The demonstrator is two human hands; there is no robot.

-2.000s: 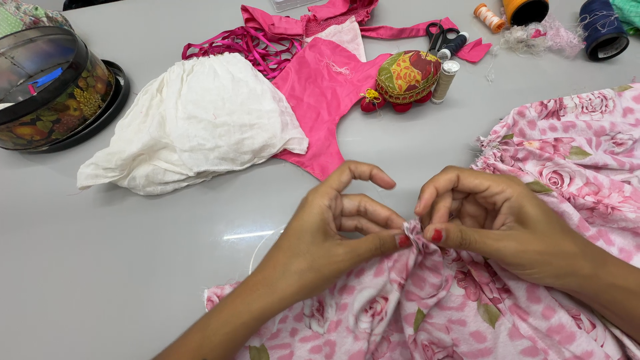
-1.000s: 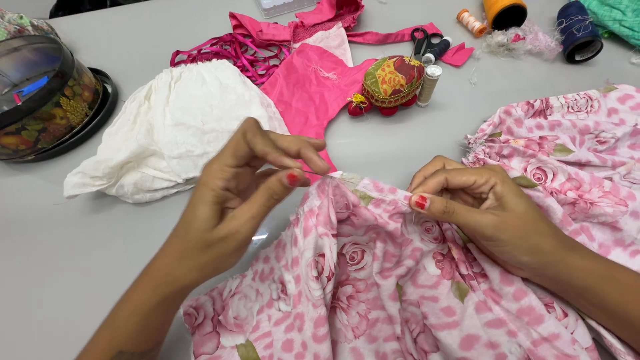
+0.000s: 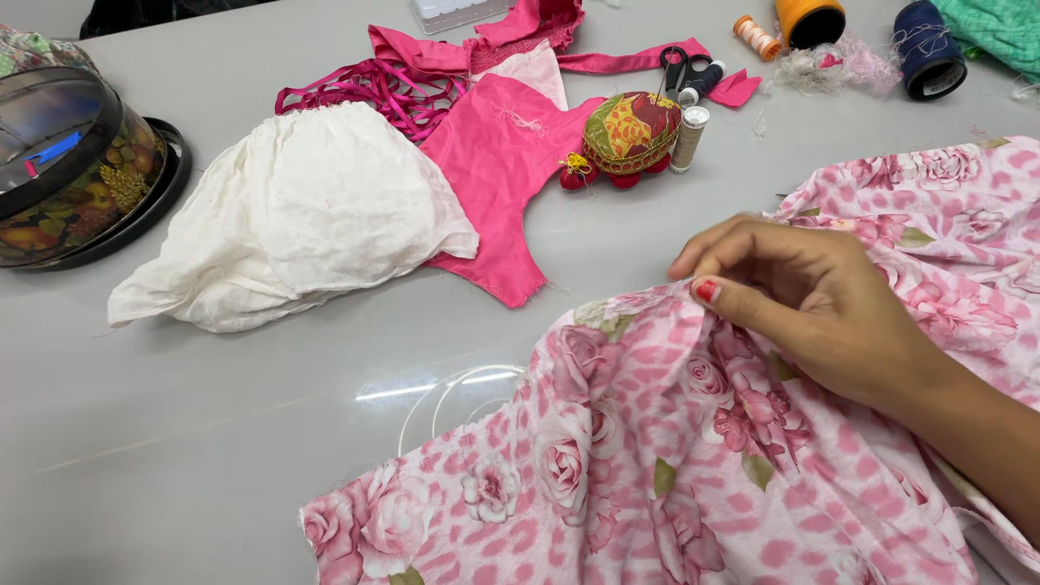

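My right hand [image 3: 800,305] pinches the top edge of a pink floral fabric [image 3: 561,455] between thumb and fingers, lifting it from the grey table. My left hand is out of view. The fabric spreads over the lower part of the view, its left corner lying flat. Thin white loops of cord or elastic [image 3: 435,406] show beside its upper left edge. More of the same print, gathered along one edge, lies at the right behind my right hand. Beyond my hand stand a pincushion [image 3: 632,134] and a thread spool [image 3: 689,140].
A gathered white cloth [image 3: 301,219] lies over a bright pink fabric piece [image 3: 496,162] at the upper left of the grey table [image 3: 187,455]. Black-handled scissors [image 3: 676,69], magenta ribbons [image 3: 390,93], a navy thread cone [image 3: 929,49] and a round fruit-patterned container [image 3: 73,179] are farther back.
My left hand, at the fabric edge two seconds ago and raised beside it one second ago, has left the view. My right hand still holds the edge, which has spread out from its earlier bunching.
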